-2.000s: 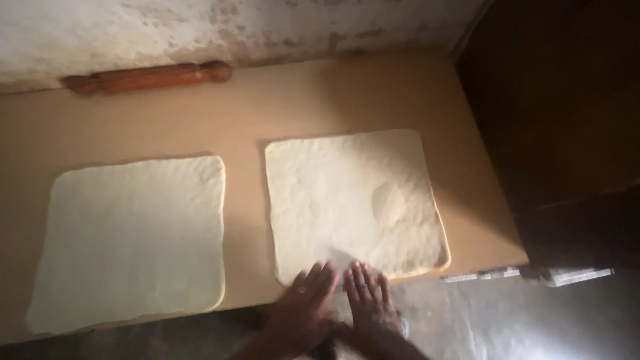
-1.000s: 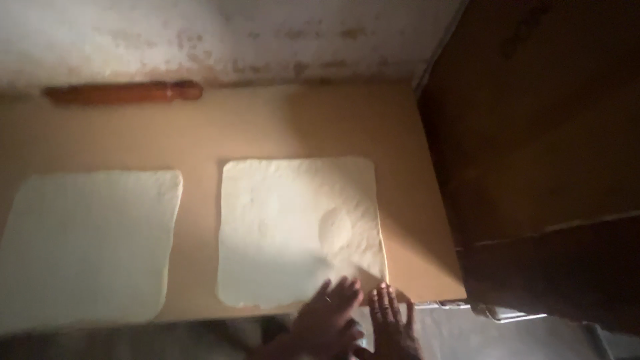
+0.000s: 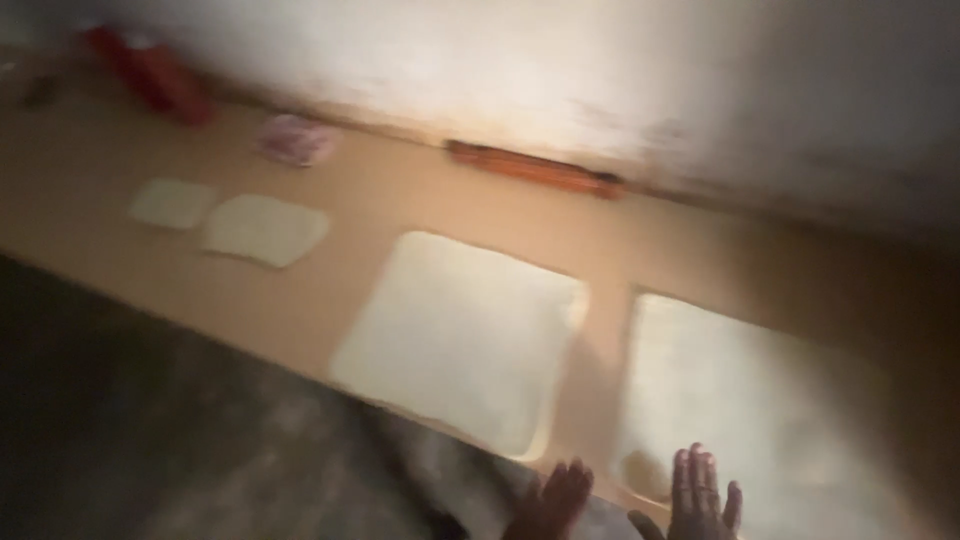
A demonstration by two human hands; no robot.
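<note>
Two large rolled-out sheets of dough lie on the tan tabletop. My right hand, fingers spread, is over the near edge of the right dough sheet; whether it touches the dough cannot be told. My left hand is blurred, near the table's front edge, just beyond the near right corner of the left dough sheet, and nothing shows in it. Farther left lie a smaller dough piece and the smallest dough piece, side by side.
A reddish wooden rolling pin lies along the stained wall. To its left are a pinkish, blurred packet-like thing and a red object. The front edge of the table runs diagonally above a dark floor.
The view has swung far to the left, bringing in the smaller dough pieces and the red object. My hands, earlier close together at the right sheet's near edge, are now farther apart.
</note>
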